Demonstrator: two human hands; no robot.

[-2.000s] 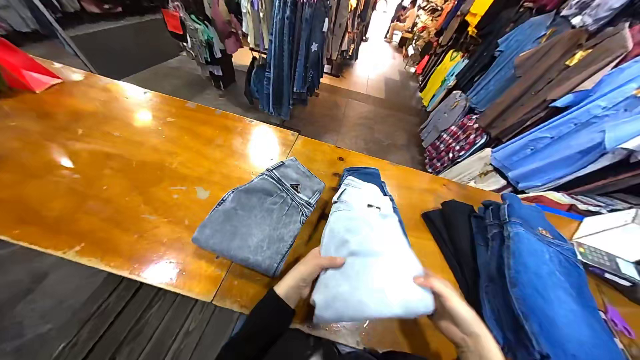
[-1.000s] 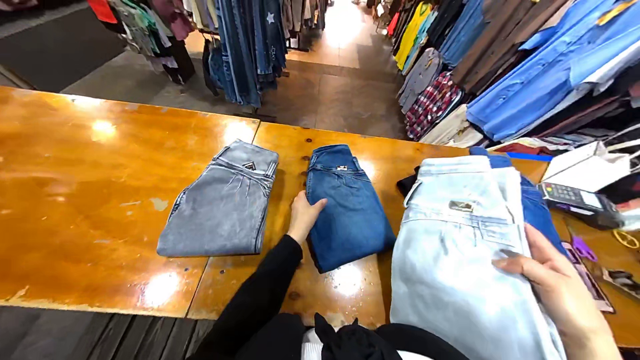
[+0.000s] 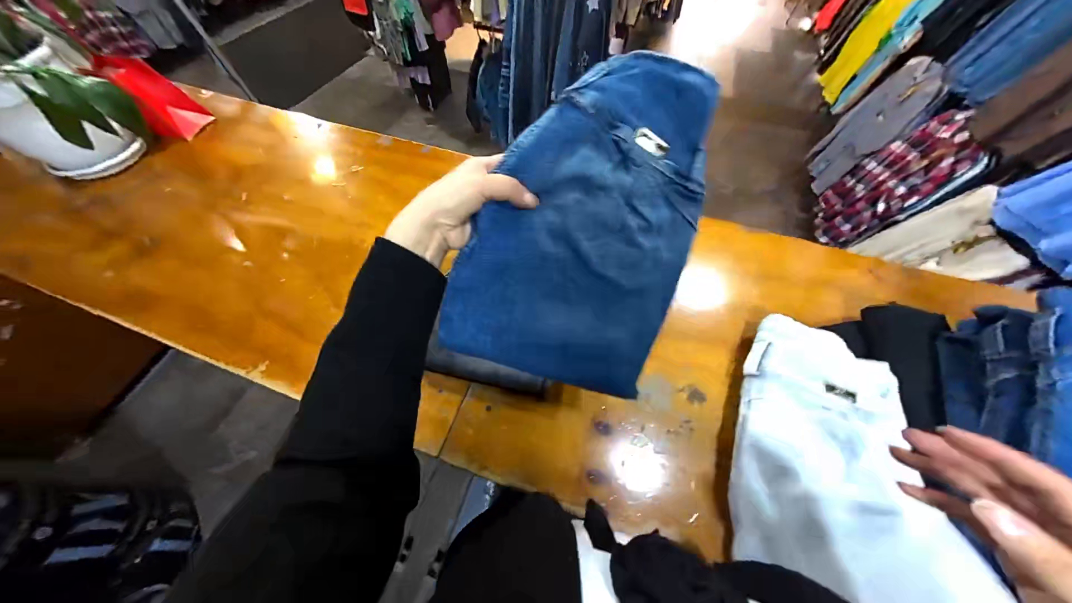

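Note:
My left hand [image 3: 465, 205] grips the left edge of a pair of folded blue jeans [image 3: 578, 243] and holds them up over the wooden counter [image 3: 569, 452]. Beneath them only a strip of the folded grey jeans [image 3: 486, 368] shows; the rest is hidden. My right hand [image 3: 997, 494] is at the right, its fingers apart, at the right edge of the folded light-blue jeans [image 3: 821, 469], which lie on the right part of the counter. Whether it touches them is hard to tell.
Folded black trousers [image 3: 904, 352] and dark blue jeans [image 3: 997, 360] lie at the far right. A white plant pot [image 3: 75, 126] and a red object [image 3: 155, 96] stand at the back left. Clothes racks [image 3: 544, 67] and stacked shirts [image 3: 913, 167] are beyond the counter.
My left hand has lifted the blue jeans off the counter and moved them left, over the grey ones. My right hand no longer grips the light-blue jeans. The view has swung left.

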